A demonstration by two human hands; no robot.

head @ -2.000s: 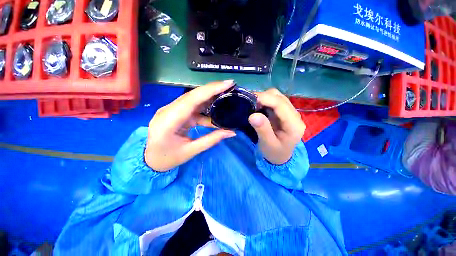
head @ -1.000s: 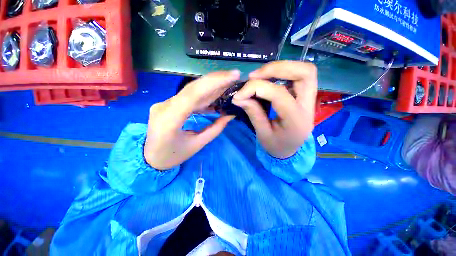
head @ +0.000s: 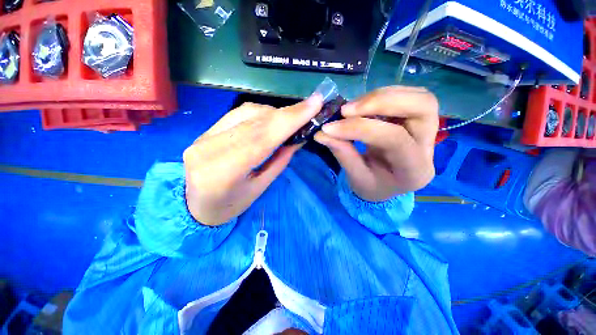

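Note:
A black watch case is held between both hands in front of my chest, tilted nearly edge-on. A bit of clear plastic film sticks up at its top, by my left fingertips. My left hand grips the case's left side between thumb and fingers. My right hand pinches its right side with thumb and fingertips. The fingers hide much of the case. The black test fixture lies beyond the hands on the green bench.
A red parts tray with film-wrapped discs is at left, above stacked trays. Loose clear film lies beside it. A blue leak tester, thin tube and another red tray are at right. A person's sleeve shows far right.
The watch case has turned from face-up to nearly edge-on, and a piece of clear film now shows above it. My right hand has moved rightward. The view has shifted slightly, moving the bench items upward.

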